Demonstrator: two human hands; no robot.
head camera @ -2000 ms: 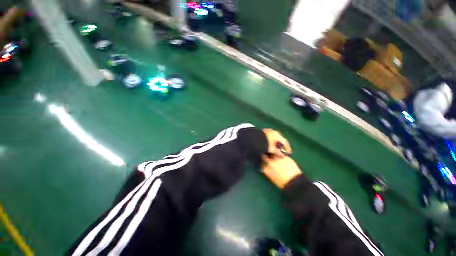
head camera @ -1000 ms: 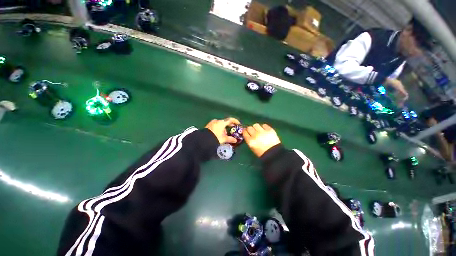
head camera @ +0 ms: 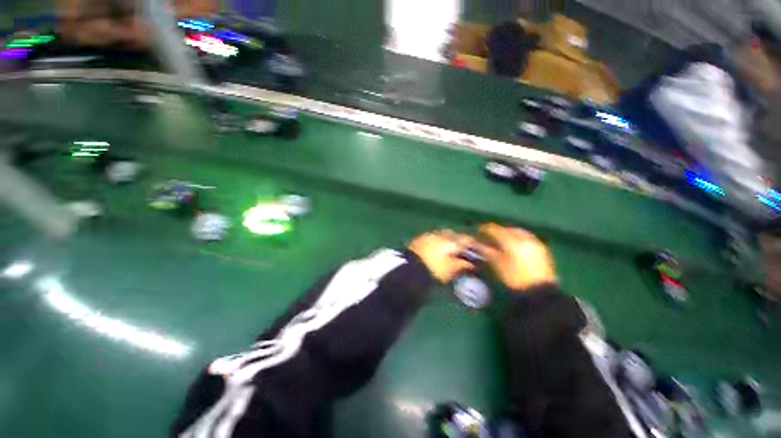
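Observation:
The picture is blurred. My left hand [head camera: 443,254] holds a toy unit [head camera: 471,280] at the centre, over the green belt [head camera: 325,291]. The unit's dark body sits between my hands, mostly hidden by fingers. Its pale-hubbed wheel [head camera: 472,292] hangs below, towards me. My right hand [head camera: 519,257] has its fingertips at the right side of the same body; whether they grip it is too blurred to tell.
A glowing green unit [head camera: 267,218] and other wheeled units lie to the left. More units [head camera: 515,174] lie ahead near the pale rail [head camera: 402,130], and by my right forearm. Beyond the rail are piled units, cartons [head camera: 565,73] and a person's pale sleeve [head camera: 706,111].
The view has swung, so everything sits further right and lower than a second ago. My hands are still together at the unit, with its wheel hanging below. The earliest frame shows no wheel there.

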